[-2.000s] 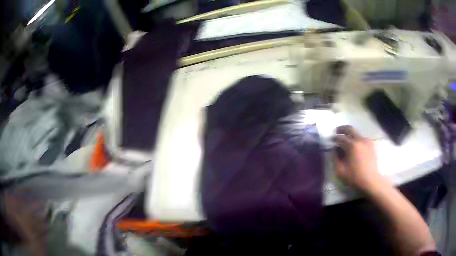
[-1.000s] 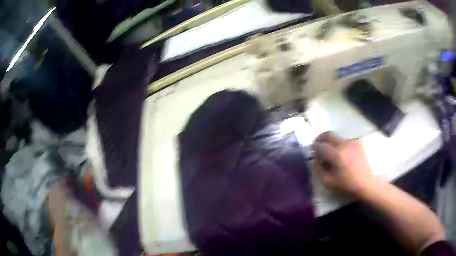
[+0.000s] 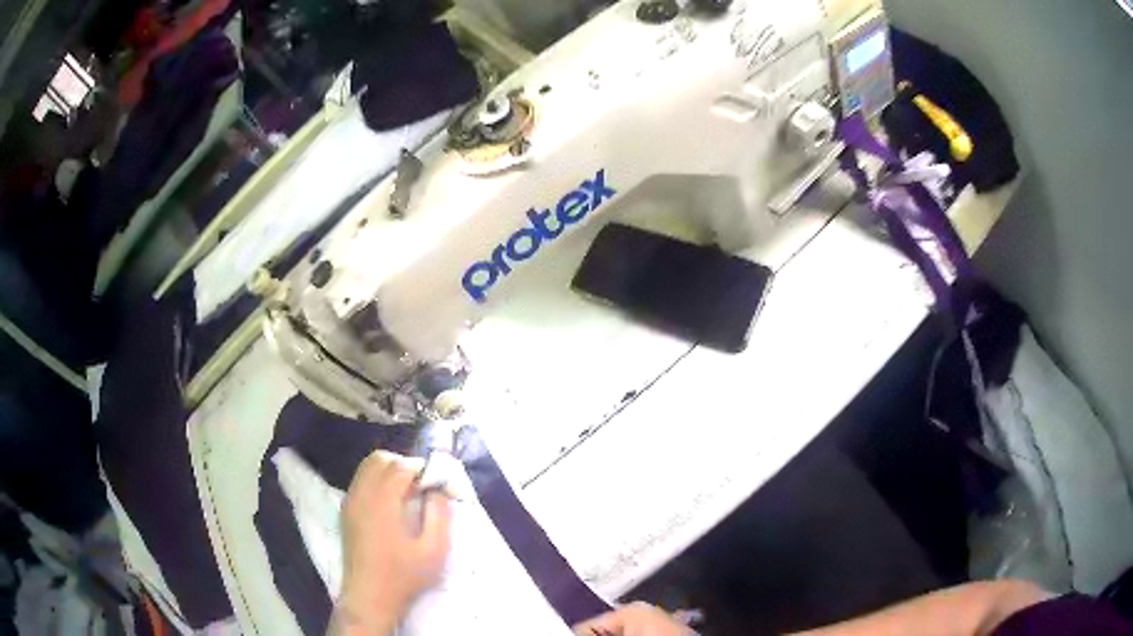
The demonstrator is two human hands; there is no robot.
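A white lining panel (image 3: 470, 559) lies at the front of the sewing machine (image 3: 547, 186), with a dark shell fabric panel (image 3: 333, 437) showing around its left and top. A narrow dark seam edge (image 3: 522, 534) runs from the lit presser foot (image 3: 447, 404) down to the bottom of the picture. My left hand (image 3: 395, 534) is on the lining just below the presser foot, thumb and fingers pinched on the cloth. My right hand (image 3: 636, 619), partly cut off by the bottom edge, grips the lower end of the dark edge. The needle tip is not clear.
A smartphone (image 3: 673, 286) lies under the machine arm. Purple ribbon (image 3: 938, 255) hangs at the table's right end, near a lit control panel (image 3: 866, 68) and a yellow-orange handle (image 3: 941, 122) on dark cloth. Dark and white cut pieces (image 3: 149, 460) lie at the left.
The view has swung right and sharpened. The work showed its purple face; now white lining faces up. My left hand is now at the presser foot; my right hand has moved down to the dark edge.
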